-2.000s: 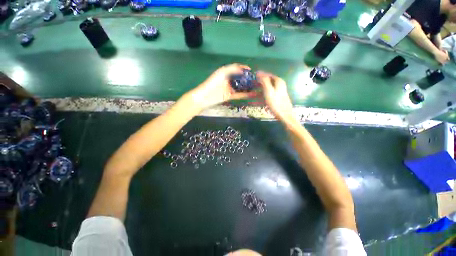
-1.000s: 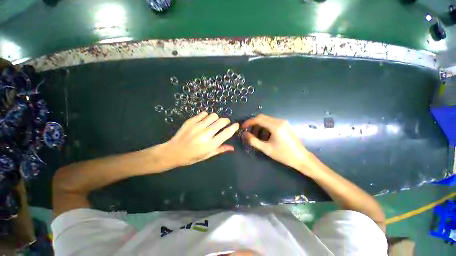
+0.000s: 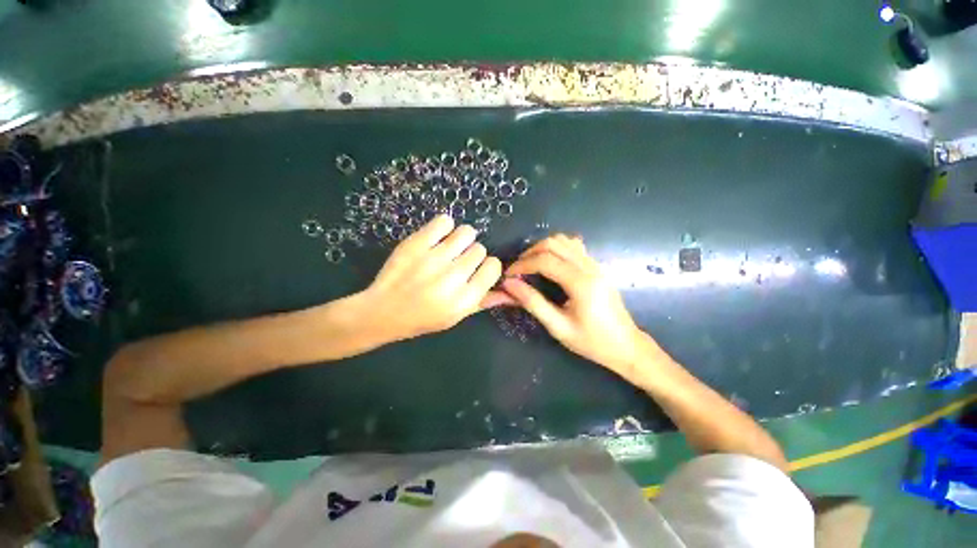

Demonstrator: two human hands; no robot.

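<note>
A loose pile of shiny metal rings lies on the dark bench, just beyond my hands. My left hand is bent at the near edge of that pile, its thumb and fingertips meeting those of my right hand. My right hand has thumb and index finger pinched together at the same spot. Whatever is between the fingertips is too small and hidden to tell. A small pile of darker, finer rings lies just below the fingertips, partly covered by my hands.
Dark wired units are heaped at the left. A chipped pale rail runs between the bench and the green belt. A unit is on the belt at the upper right. A blue flap is at the right end.
Since two seconds ago, my hands have come from over the belt, where they held a wired unit, down to the ring piles. Over the last second, their fingertips have come together.
</note>
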